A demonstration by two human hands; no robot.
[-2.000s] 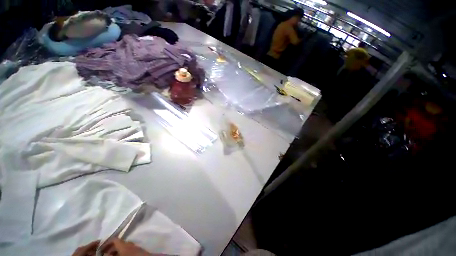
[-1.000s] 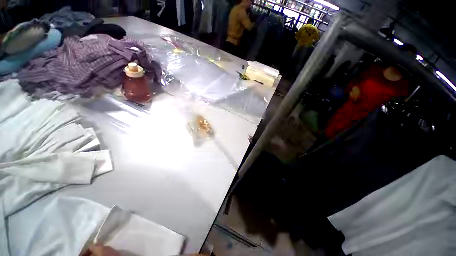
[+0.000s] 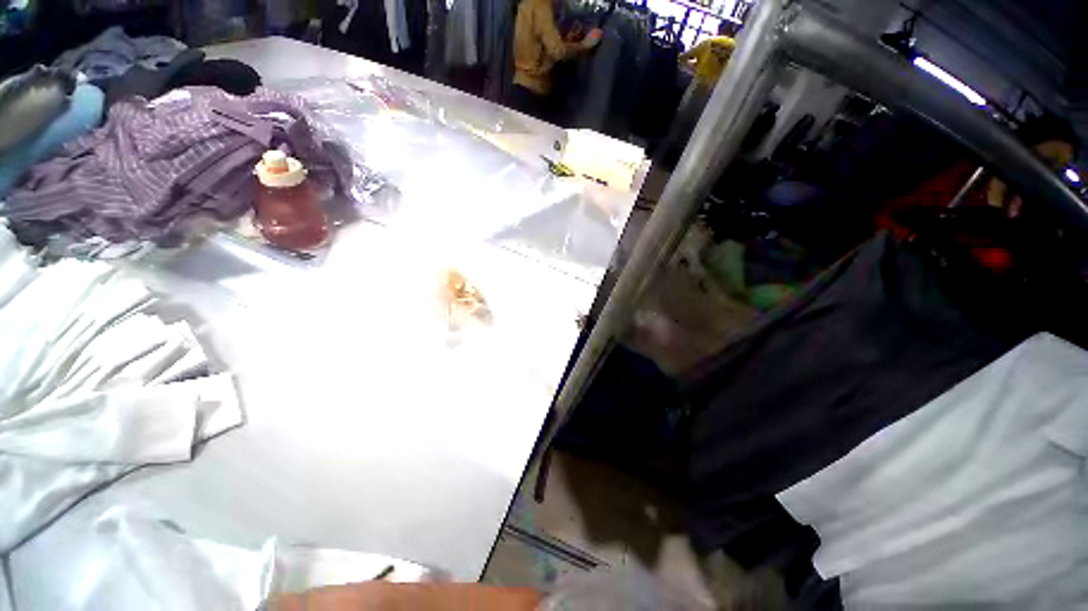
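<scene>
A white shirt (image 3: 143, 561) lies at the bottom left of the table, its near part cut off by the picture's edge. A bare strip of my right hand and forearm (image 3: 400, 600) shows low at the bottom edge, against the shirt's near edge. The fingers are hidden or cut off, so its grip cannot be told. A small dark mark or tip shows just above it; I cannot tell what it is. A blurred greyish sleeve shape is to its right. My left hand is not in view.
Fanned white shirts (image 3: 84, 346) lie at left. Behind are a purple checked heap (image 3: 155, 167), red bottle (image 3: 290, 213), small bag of orange-brown bits (image 3: 463, 298) and clear film (image 3: 442, 155). A grey metal rail (image 3: 668, 227) and hanging white garment (image 3: 954, 477) stand right. People are beyond.
The view has swung right. The fingers seen pinching the shirt's edge earlier are no longer visible; a longer strip of arm shows along the bottom. More of the rail and hanging garments shows.
</scene>
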